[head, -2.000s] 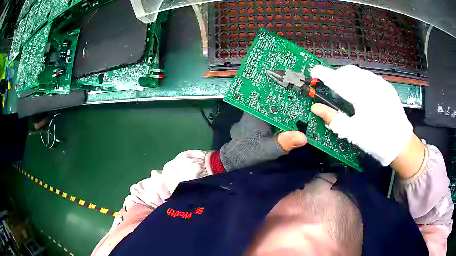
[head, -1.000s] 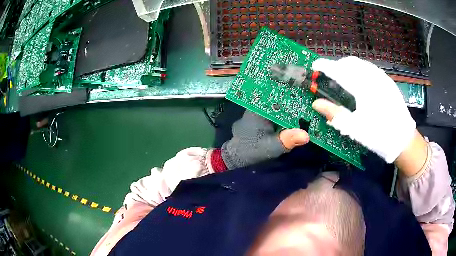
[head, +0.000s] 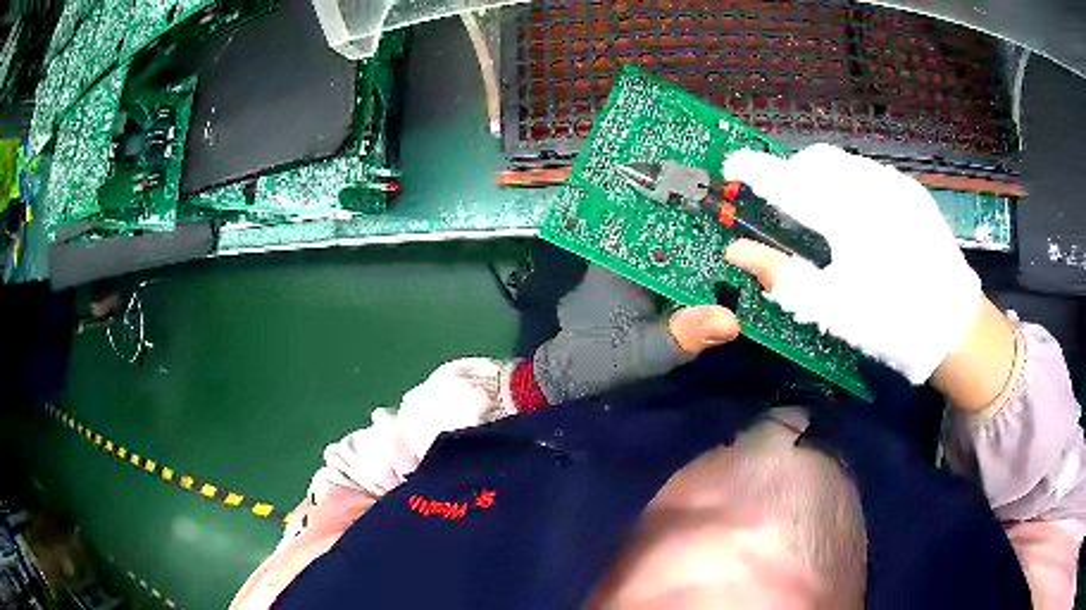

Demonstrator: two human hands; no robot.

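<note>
A green circuit board (head: 607, 221) is held tilted in the air in front of the grating, its side with dense silvery dots facing up. My left hand (head: 625, 336), in a grey fingerless glove, grips the board's near edge, thumb on top; its other fingers are hidden beneath. My right hand (head: 875, 256), in a white glove with a bare thumb, is closed around the handles of the diagonal cutters (head: 676, 186). The silvery jaws lie over the upper left part of the board, pointing left. Whether the tips touch the board cannot be told.
A reddish-brown perforated grating (head: 762, 72) stands behind the board, under a cloudy plastic shield (head: 357, 26). Stacked boards (head: 89, 143) and a black mat (head: 272, 101) lie on the bench at the far left. Another black surface (head: 1054, 191) is at the right. Yellow-black tape (head: 208, 490) marks the green floor.
The cutters and my right hand have shifted slightly left over the board. The jaws, blurred a second ago, now show clearly. My left hand and the board have hardly moved.
</note>
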